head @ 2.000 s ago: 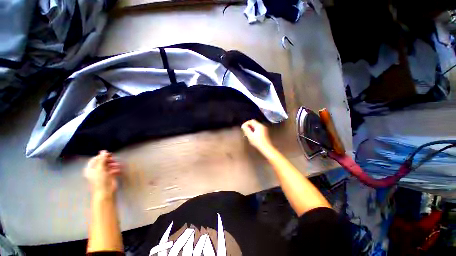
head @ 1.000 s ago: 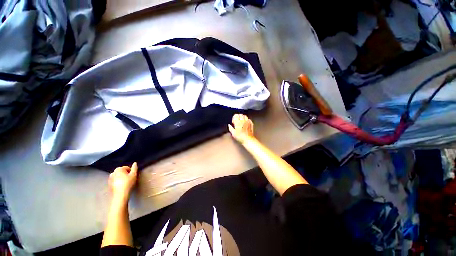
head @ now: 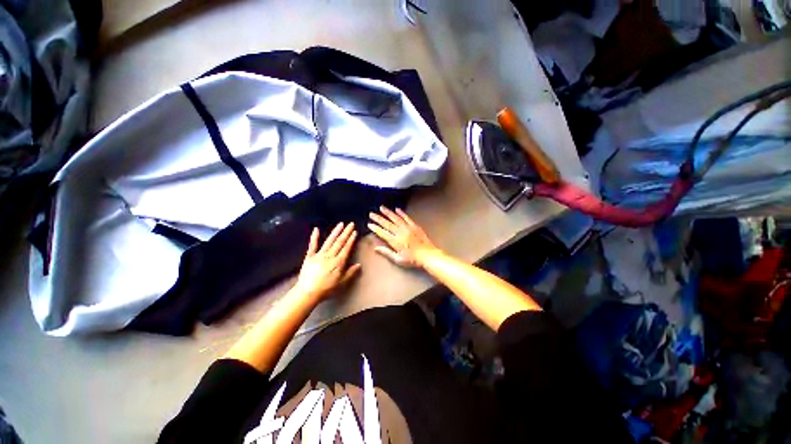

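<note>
The garment piece lies spread on the pale pressing table, pale grey-white inside up, with narrow black strips across it. Its wide black fabric edge runs along the side nearest me. My left hand is flat with fingers apart on the black edge. My right hand is flat with fingers apart at the right part of that edge. Neither hand grips anything. The steam iron, with its orange-brown handle, rests on the table to the right of the garment.
The pink-red hose sleeve runs from the iron over the table's right edge. A grey garment pile is at the far left. Stacked pale blue-white material is at the right. Thin dark slivers lie at the far edge.
My left hand has let go of the black edge's left part and moved right, close to my right hand. My right hand has opened and flattened. The black edge lies flatter.
</note>
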